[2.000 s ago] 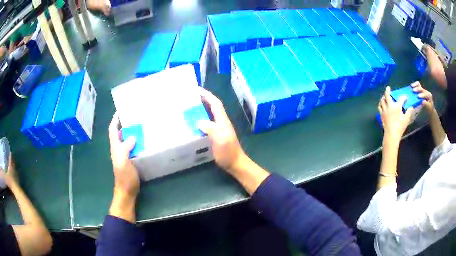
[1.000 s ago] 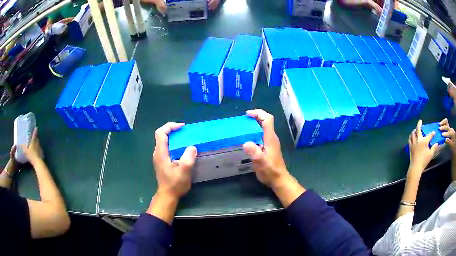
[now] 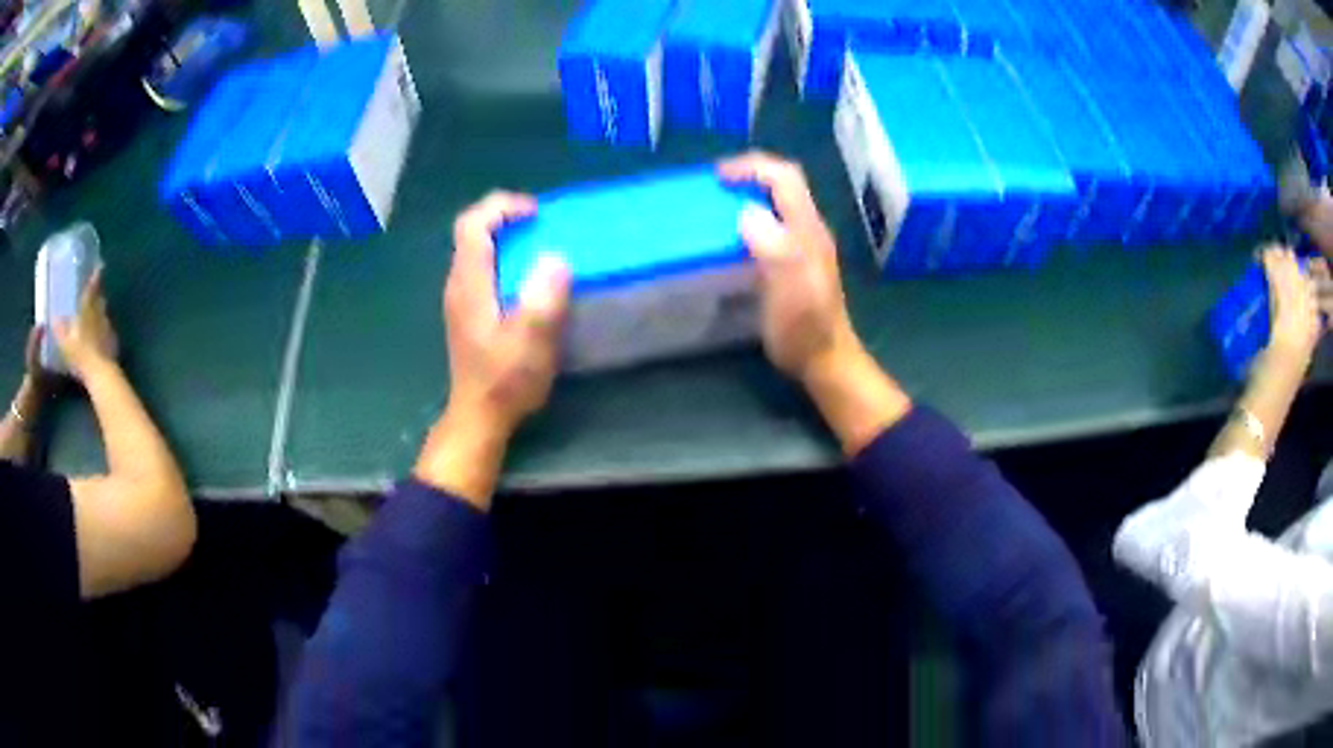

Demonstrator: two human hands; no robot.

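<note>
A retail carton with a blue top and a white long side is held between my two hands over the green bench near its front edge. Its top is closed. My left hand grips the left end, thumb on the front top edge. My right hand grips the right end, thumb near the top corner. The carton and hands are slightly blurred. The carton's underside and far side are hidden.
Closed blue cartons stand in rows at the right, two more behind my hands, and a small group at left. A person at left holds a pale case; a person at right holds a blue box.
The carton's flaps were open two seconds ago; its blue top is now closed. The view has tilted down, so the bench and cartons sit higher in it. My hands keep their hold.
</note>
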